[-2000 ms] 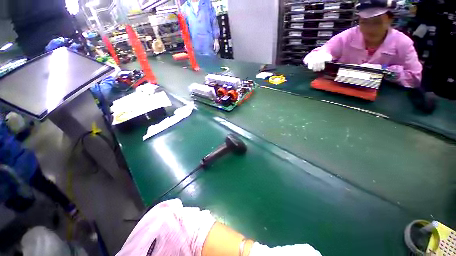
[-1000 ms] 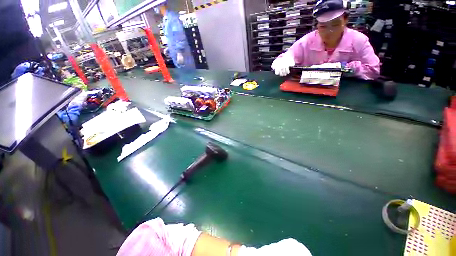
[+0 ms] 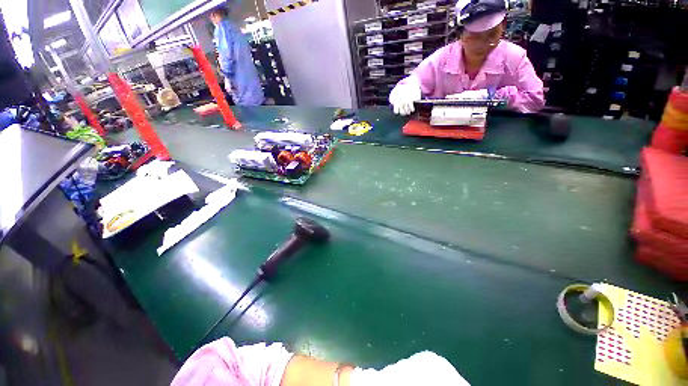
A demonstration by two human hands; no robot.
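Note:
My left hand (image 3: 413,372), in a white glove below a pink sleeve and bare wrist, is at the bottom edge, cut off; its fingers and anything in them are hidden. My right hand is out of the picture. A black barcode scanner (image 3: 290,247) lies on the green bench in front of me, its cable running toward my sleeve. A power supply board (image 3: 293,159) with white-silver heatsinks and copper-orange chokes lies component side up farther off. At the right are a pale tape roll (image 3: 564,307) and a yellow label sheet (image 3: 641,329) with red dots.
A coworker in pink (image 3: 483,68) sits opposite, gloved hand at a board over a red pad (image 3: 445,130). Red pads (image 3: 665,207) are stacked right. A white tray-like piece (image 3: 147,196) and crumpled white strip (image 3: 198,219) lie left, near a monitor (image 3: 38,177). Red-wrapped posts (image 3: 139,117) stand behind.
The view has turned to the right, so bench items sit farther left, and the red pad stack and more of the label sheet show. My left hand stays at the bottom edge.

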